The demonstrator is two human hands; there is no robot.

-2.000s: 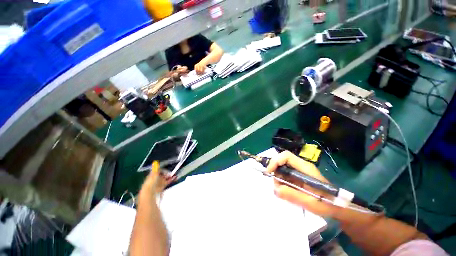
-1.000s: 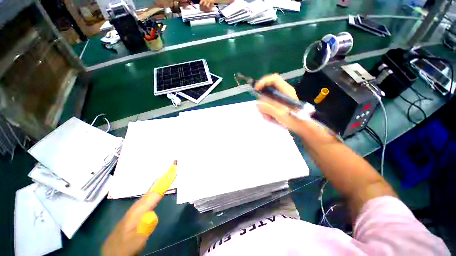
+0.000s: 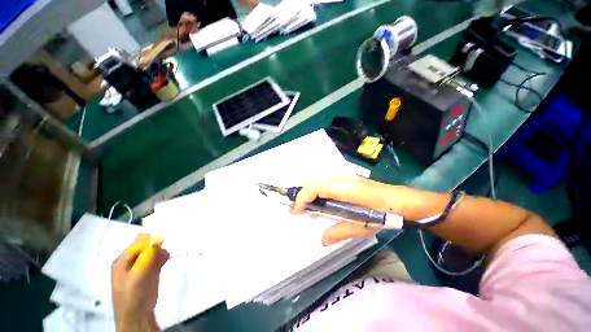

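My right hand point(image 3: 334, 198) holds the black soldering iron point(image 3: 343, 209), its metal tip pointing left above the white top panel. The stack of white-backed panels point(image 3: 259, 243) lies in front of me. My left hand point(image 3: 137, 279), with yellow finger cots, is at the left over another white panel point(image 3: 185, 227). Its fingers are bent together; whether they grip anything is not clear. More white panels point(image 3: 84, 253) lie in a loose pile further left.
Two dark-faced panels point(image 3: 251, 105) lie beyond the stack. A black solder station point(image 3: 415, 107) with solder spool point(image 3: 387, 48) stands at right, beside an iron stand with yellow sponge point(image 3: 370, 147). A person point(image 3: 201, 10) sits opposite. A blue stool-like object point(image 3: 538, 146) is at right.
My right hand with the iron has come back from beyond the stack to above its top panel. My left hand's fingers have bent inward. The view has tilted.
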